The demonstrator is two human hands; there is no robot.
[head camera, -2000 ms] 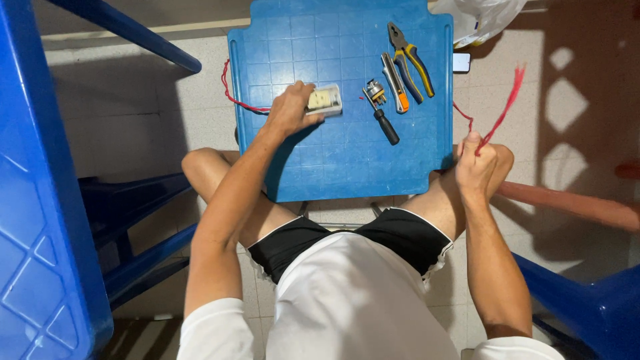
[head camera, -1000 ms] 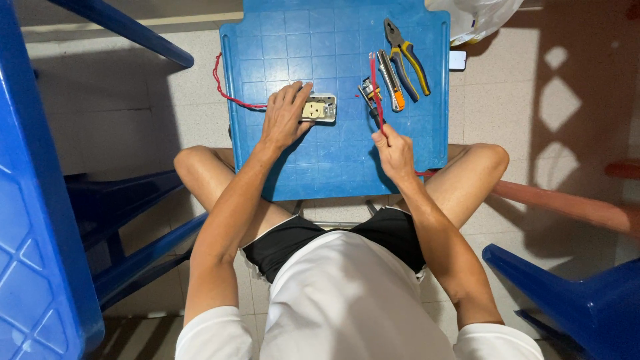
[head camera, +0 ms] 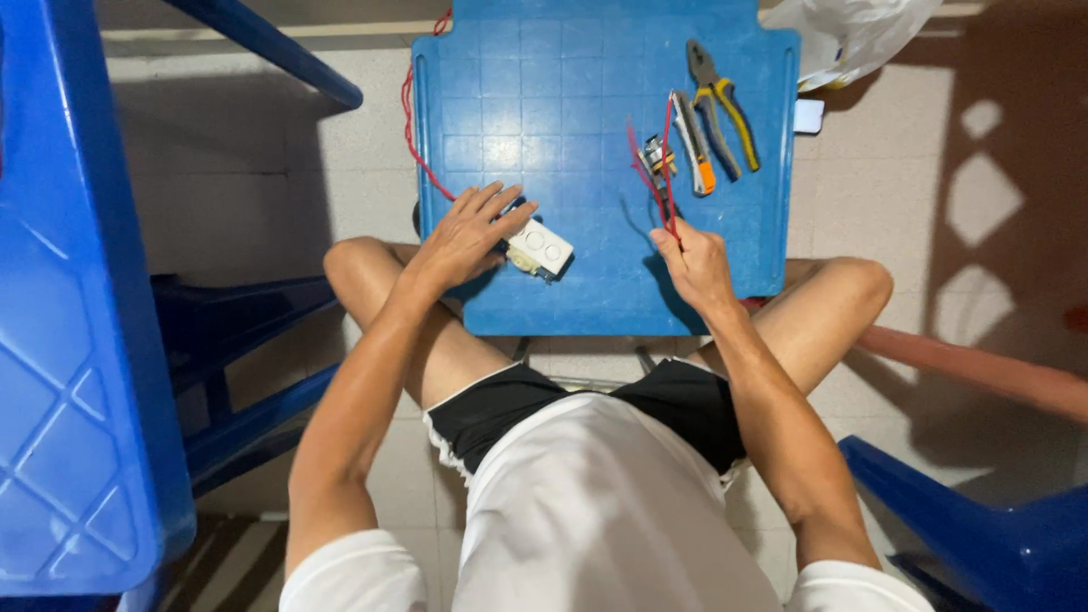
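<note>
On a blue plastic table [head camera: 544,297], my left hand [head camera: 467,234] touches a white electrical socket box [head camera: 544,245], now tilted with its round-marked face up; whether the fingers grip it is hidden. A red twisted wire [head camera: 425,166] runs from near that hand over the table's left edge. My right hand [head camera: 699,265] is closed on red wires [head camera: 669,161], whose ends point up and away. Beyond it lie a small metal-and-plastic part [head camera: 656,155], a utility knife [head camera: 695,149] with an orange end, and combination pliers [head camera: 722,106] with yellow and dark handles. A screwdriver is mostly hidden behind the wires.
A larger blue plastic table or seat [head camera: 76,382] stands at the left, a blue chair [head camera: 977,518] at the lower right. A white plastic bag [head camera: 850,38] and a white rectangular object [head camera: 808,116] are beyond the table's right edge. A reddish bar [head camera: 969,365] crosses the right side.
The socket box has come nearer to me and been turned over; its socket face showed before. My right hand has moved from beyond the table's right edge to over the table with the red wires.
</note>
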